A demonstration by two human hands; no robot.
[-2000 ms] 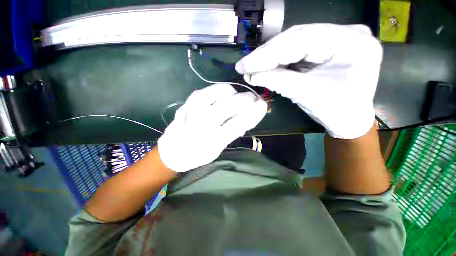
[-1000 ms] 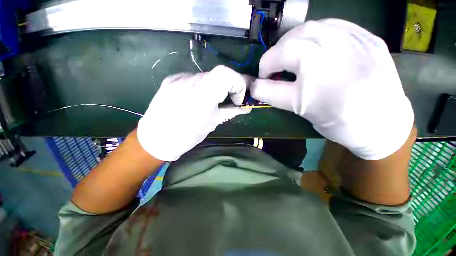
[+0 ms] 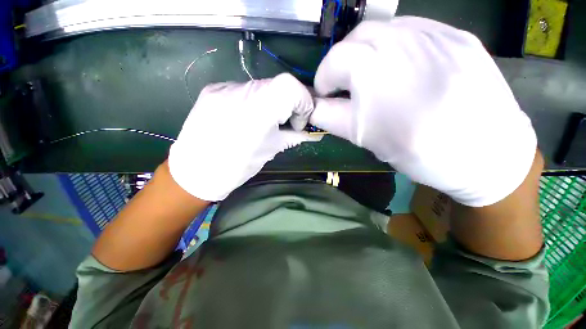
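Note:
My left hand (image 3: pixel 234 138), in a white glove, pinches a small circuit board (image 3: pixel 316 132), seen edge-on as a thin yellow line. My right hand (image 3: pixel 427 106), also gloved, has its thumb and fingertips closed at the board, touching the left fingertips. What the right fingertips hold is hidden. The motor unit (image 3: pixel 173 18) lies behind the hands, a long silver bar with a black end bracket (image 3: pixel 330 19) and round cap (image 3: pixel 380 9). A white lead wire (image 3: pixel 244 63) and a blue lead wire (image 3: pixel 283 63) run from its lower edge towards the hands. Solder wire (image 3: pixel 106 130) trails left from my left hand.
A yellow sponge (image 3: pixel 545 29) in a black holder is at the upper right. A black object (image 3: pixel 574 140) lies at the right edge. A blue basket (image 3: pixel 96 199) is below the bench at left, a green basket (image 3: pixel 565 225) at right. Metal parts (image 3: pixel 18 193) stand at far left.
Both hands have come together at the board, which was seen less clearly two seconds ago. The view has shifted, so the motor unit sits higher in the picture.

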